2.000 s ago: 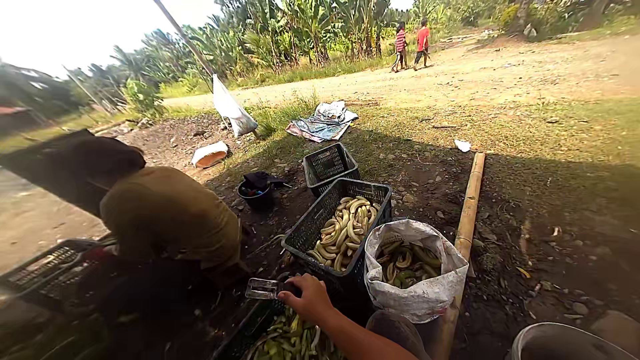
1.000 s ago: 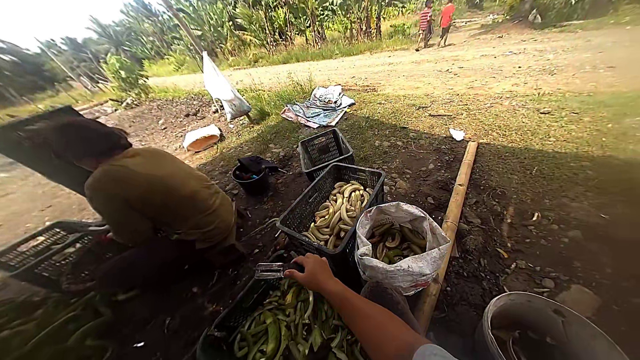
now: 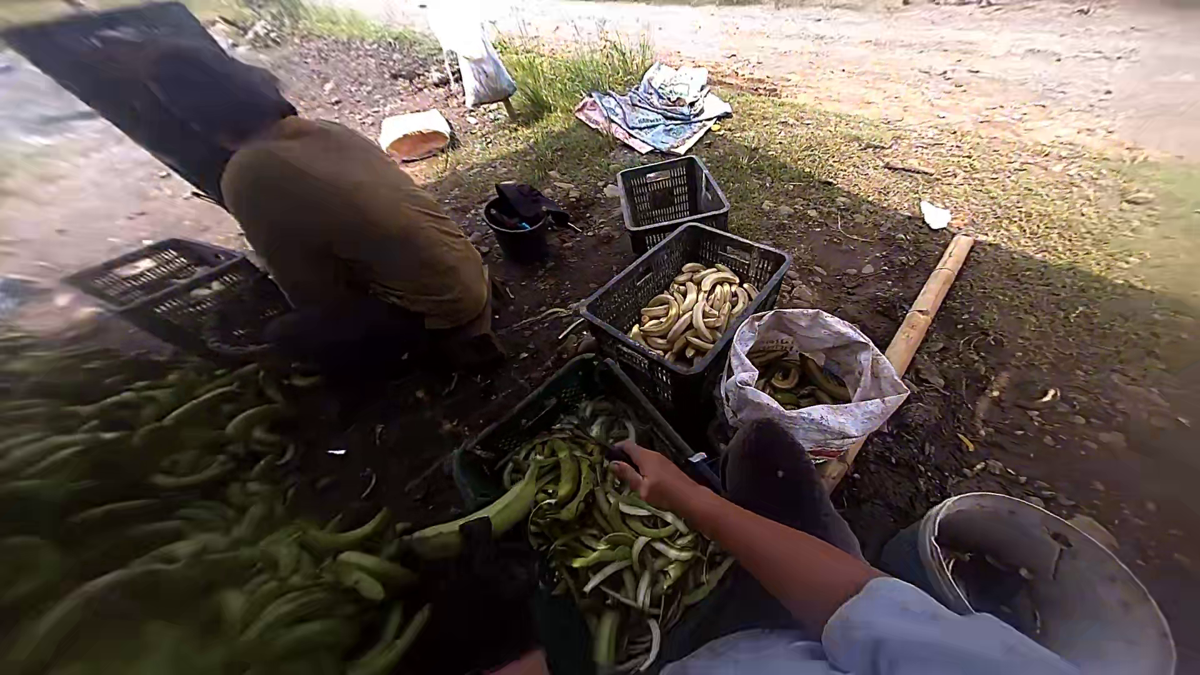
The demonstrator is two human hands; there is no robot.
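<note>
My right hand (image 3: 656, 478) is closed around the dark handle of a tool, over a dark crate (image 3: 469, 478) of green banana peels (image 3: 623, 544); the tool's working end is hard to make out. Low in the head view, my left hand (image 3: 476, 553), seemingly in a dark glove, is wrapped around a large green banana (image 3: 506, 506), whose tip points at the peels. Peeled bananas (image 3: 694, 314) fill part of a black plastic crate (image 3: 609, 328) beyond. Beside it, an open white woven sack (image 3: 881, 375) holds darker bananas or peels (image 3: 797, 380).
A person (image 3: 347, 216) crouches at left beside black crates (image 3: 155, 272). Green bananas (image 3: 281, 562) cover the ground at lower left. A bucket (image 3: 1059, 562) stands at lower right, a bamboo pole (image 3: 928, 305) lies behind the sack, and a small dark bucket (image 3: 517, 239) and another crate (image 3: 675, 202) stand ahead.
The view has tilted down and left. My right hand, with its tool, has come down over the peels. My left hand and the large green banana have come into view.
</note>
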